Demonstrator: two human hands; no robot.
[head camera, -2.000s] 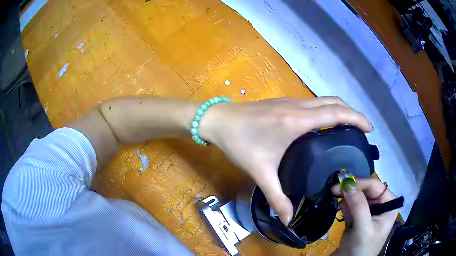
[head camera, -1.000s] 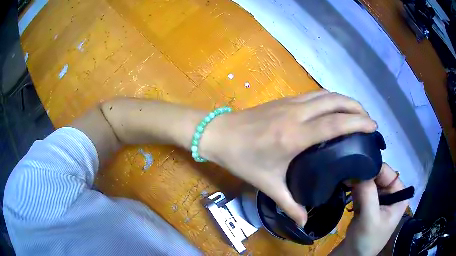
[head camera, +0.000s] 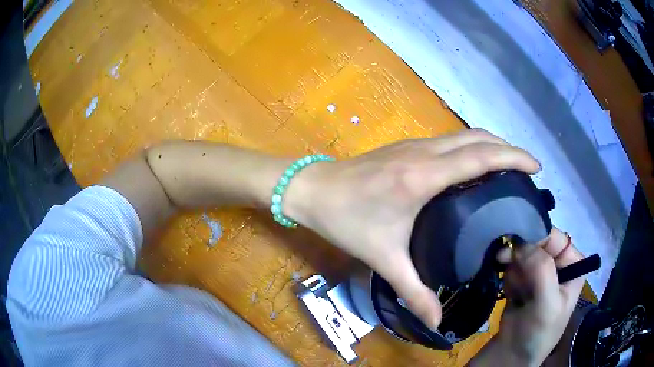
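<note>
A black rounded camera head cover (head camera: 448, 236) with a pale grey disc is tilted above an open black base housing (head camera: 401, 315). My left hand (head camera: 391, 190), with a green bead bracelet, grips the cover from above, its thumb down at the housing's rim. My right hand (head camera: 534, 287) is at the cover's lower right, partly blurred, fingertips pinched on a small yellow part (head camera: 508, 241) at the disc's notch. A black rod (head camera: 579, 269) sticks out to the right behind my right hand; whether the hand holds it is unclear. Thin wires show inside the housing.
A silver slotted bracket (head camera: 333, 319) joins the housing's left side over the worn orange tabletop (head camera: 237, 93). A long white strip (head camera: 459, 64) runs beyond it. Another dark unit (head camera: 609, 337) is at lower right, and dark items lie at upper right.
The cover tipped down, hiding its grey disc, then tipped back so the disc shows again. My right hand followed at the notch. The assembly sits slightly further right than at first.
</note>
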